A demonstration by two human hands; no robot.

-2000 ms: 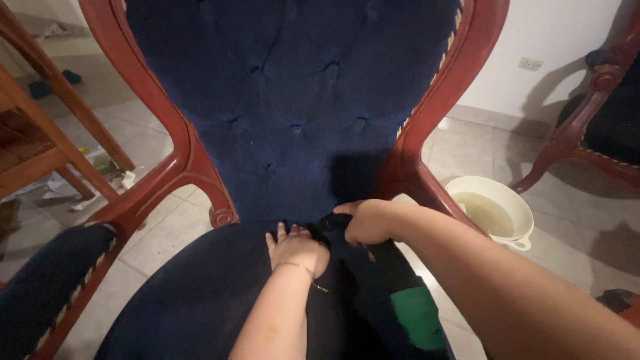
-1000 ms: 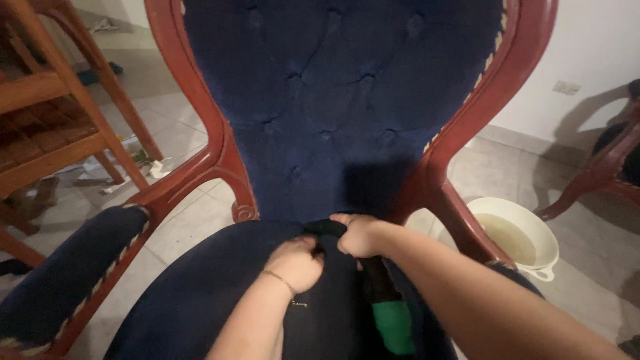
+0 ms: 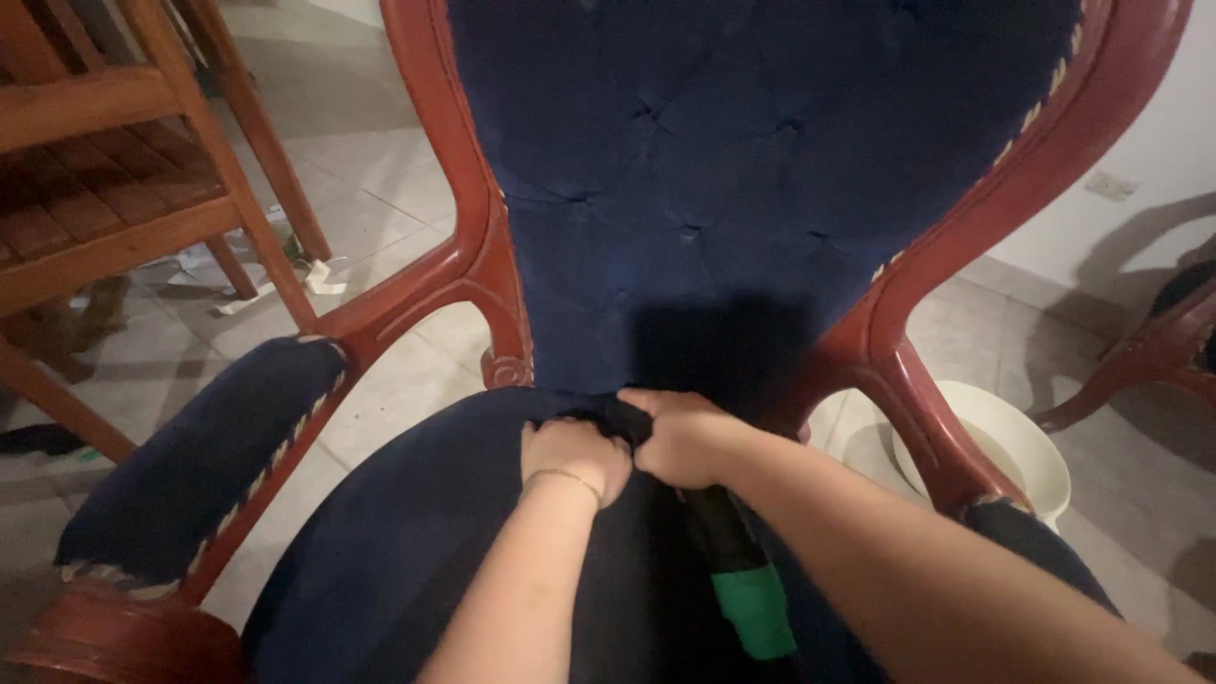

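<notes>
A wooden armchair's tufted dark blue backrest (image 3: 703, 171) rises above its round blue seat (image 3: 399, 532). At the rear of the seat, my left hand (image 3: 578, 458) rests with bent fingers on dark material; what lies under the fingers is hard to see. My right hand (image 3: 686, 439) is closed around a black tool or hose end, its index finger pointing left along it, close beside my left hand. From under that hand a black tube with a green band (image 3: 752, 608) runs toward the front of the seat. The tool's tip is hidden against the dark cloth.
Padded armrests flank the seat, the left one (image 3: 209, 456) more fully visible. Behind the right armrest, a pale basin (image 3: 1035, 465) holding liquid stands on the tiled floor. A slatted wooden chair (image 3: 114, 199) is at the left, scraps (image 3: 325, 277) near its legs. Another chair (image 3: 1130, 351) stands at the right.
My left hand has gone from spread fingers to bent ones, beside my right hand. The right hand stays on the black item at the rear of the seat. The view has shifted.
</notes>
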